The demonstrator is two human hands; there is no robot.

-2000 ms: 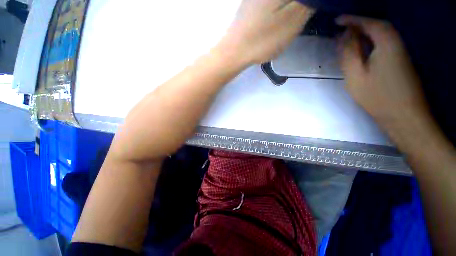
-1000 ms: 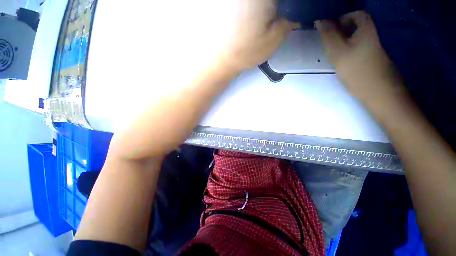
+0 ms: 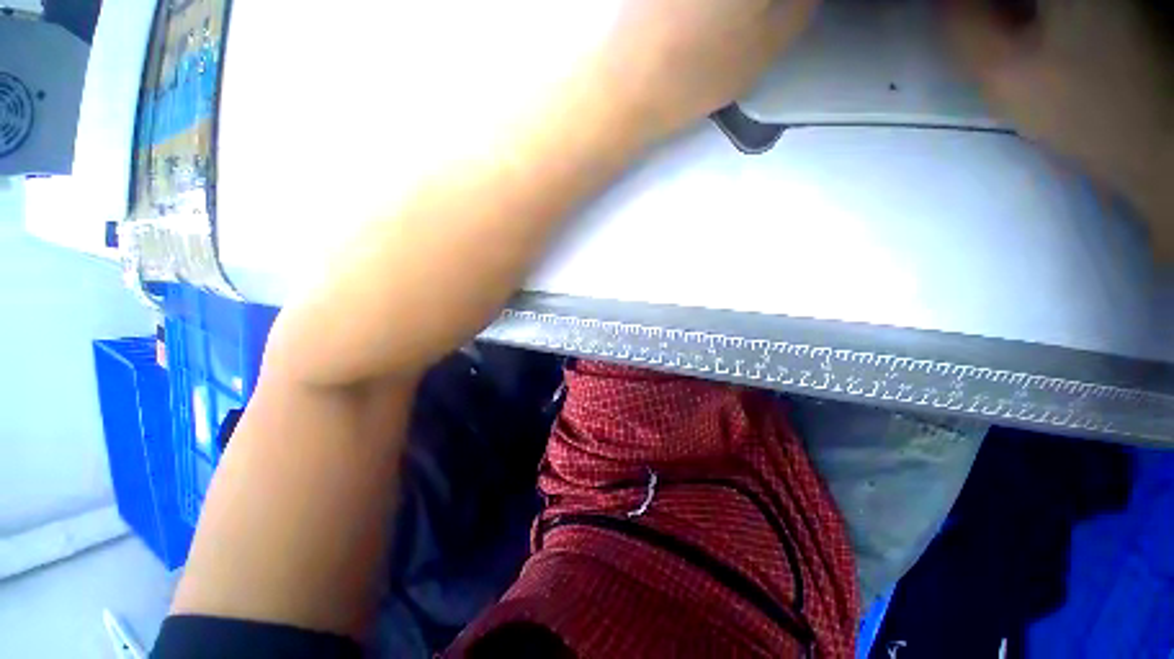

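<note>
My left hand point(image 3: 702, 52) is at the top edge of the picture, blurred and partly cut off, left of the pale bed cover point(image 3: 850, 90) set in the white tabletop point(image 3: 824, 219). My right hand point(image 3: 1043, 64) is at the top right, also blurred and cut off, over the right part of the bed cover. The fingertips of both hands are out of view or too blurred to read. Only a thin dark strip shows between the hands at the top edge; what it is cannot be made out.
Ruler tape point(image 3: 798, 366) runs along the front table edge. Taped cardboard point(image 3: 178, 142) covers the left table end. Blue crates point(image 3: 139, 438) stand below left. A grey motor box point(image 3: 36, 110) is far left. Red checked cloth point(image 3: 682, 515) covers the lap. Dark cloth point(image 3: 991, 541) hangs lower right.
The view has shifted, so the bed cover sits higher in the picture. My hands are farther apart and run off the top edge. The dark garment at the upper right is mostly out of view.
</note>
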